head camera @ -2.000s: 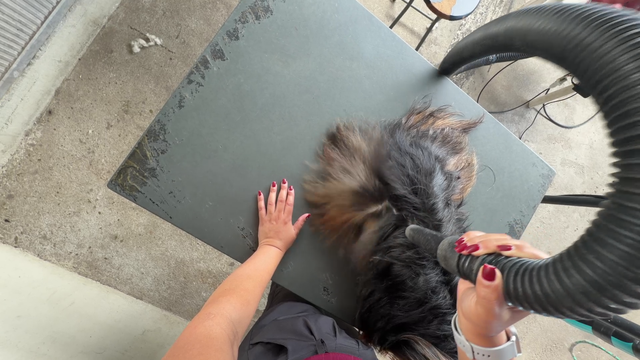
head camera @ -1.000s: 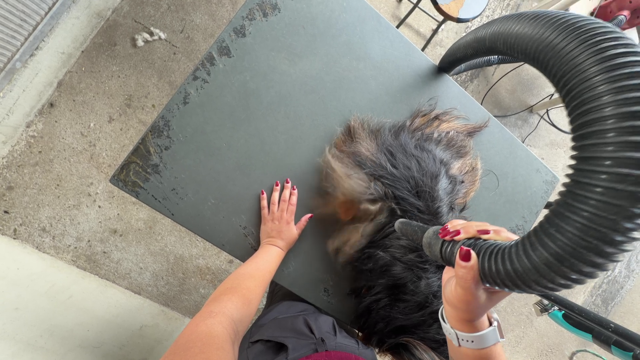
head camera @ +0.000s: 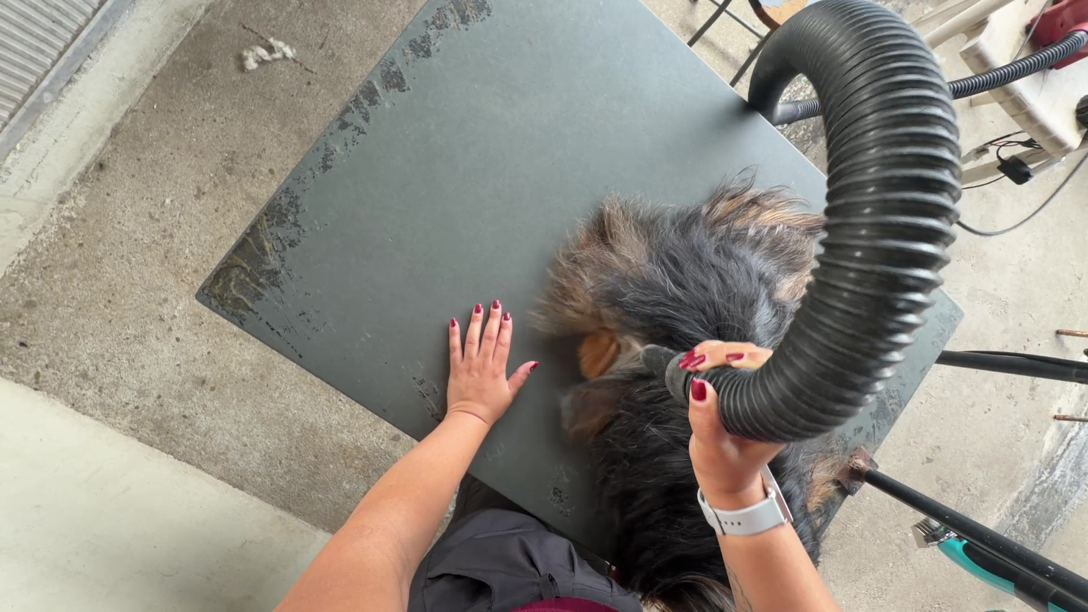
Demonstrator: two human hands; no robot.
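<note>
My left hand [head camera: 484,374] lies flat on the grey rubber-topped table [head camera: 442,195], fingers apart, holding nothing, left of the animal. A long-haired black and tan animal, apparently a dog [head camera: 697,280], lies on the right part of the table; its face cannot be made out. My right hand [head camera: 727,416] grips the end of a thick black corrugated dryer hose [head camera: 884,204]. The hose's dark nozzle [head camera: 659,361] points left, close to the animal's coat, where the hair is parted and blurred. The hose arches over part of the animal's right side.
A teal and black clipper [head camera: 973,561] hangs by a black bar [head camera: 977,510] at lower right. A stool [head camera: 773,13] stands beyond the table. At upper right are a whitish plastic stand [head camera: 1011,85] and a black cable [head camera: 1011,229]. A white tuft [head camera: 268,53] lies on the concrete floor.
My right hand has moved the nozzle slightly to the left and the hose's arch has shifted. The animal's blown hair lies differently. My left hand has stayed flat on the table.
</note>
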